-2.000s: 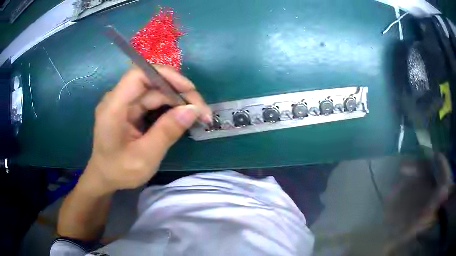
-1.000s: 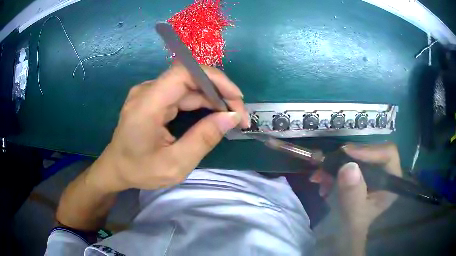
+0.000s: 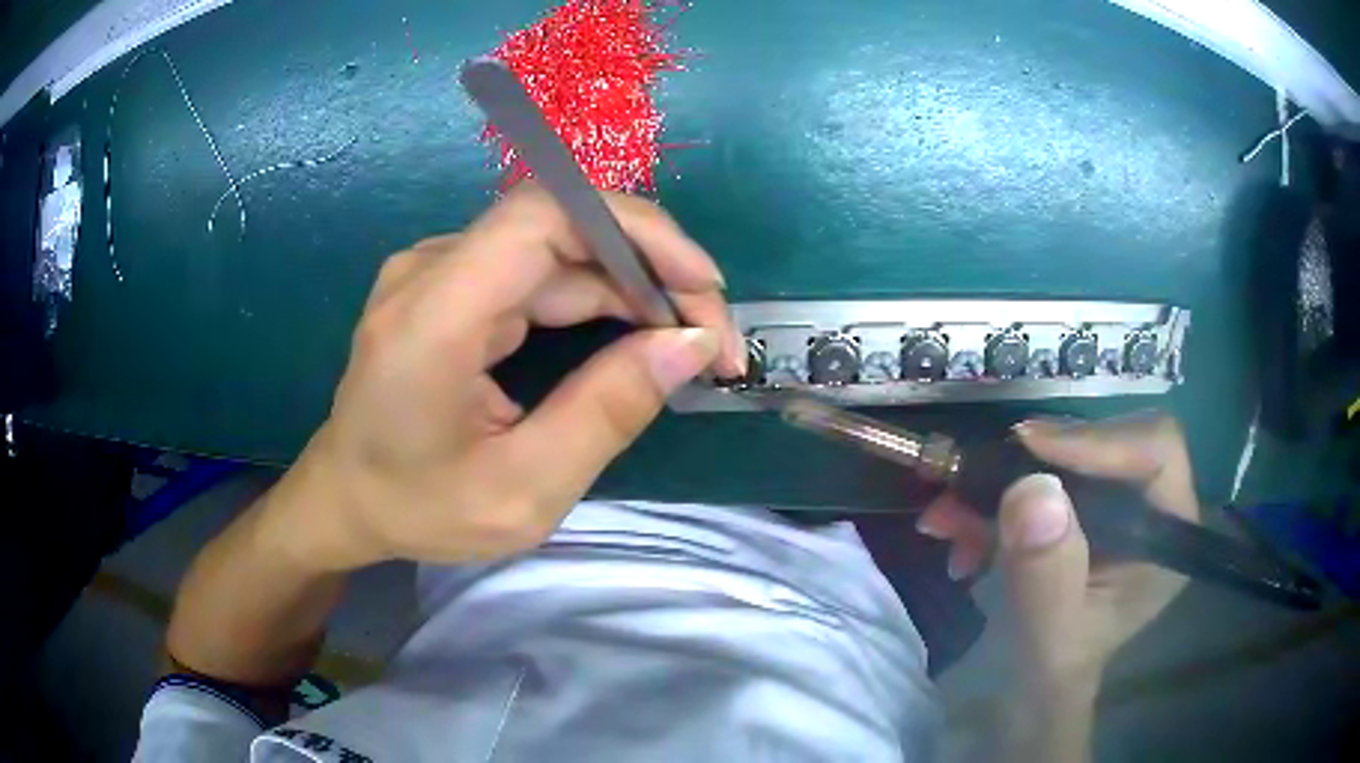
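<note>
The silver strip assembly [image 3: 955, 391] lies on the green mat with a row of dark round components. My left hand [image 3: 522, 373] is shut on the flat grey tweezers [image 3: 574, 187]; its fingertips cover the strip's left end, and the tweezer tip is hidden. My right hand [image 3: 1081, 522] is shut on the black handle of the soldering iron [image 3: 880, 437]. The iron's metal barrel points up-left, its tip close to my left fingertips at the strip's left end. Whether the tip touches cannot be told.
A pile of red wires [image 3: 589, 105] lies beyond my left hand. Thin pale strands [image 3: 224, 172] curve on the green mat [image 3: 925, 194] at left. A dark holder with a grey speckled part [image 3: 1313, 276] stands at the right edge.
The right hand came in from the lower right with the soldering iron, its tip now at the strip's left end. The strip and left hand appear further right in view; the last second shows little change.
</note>
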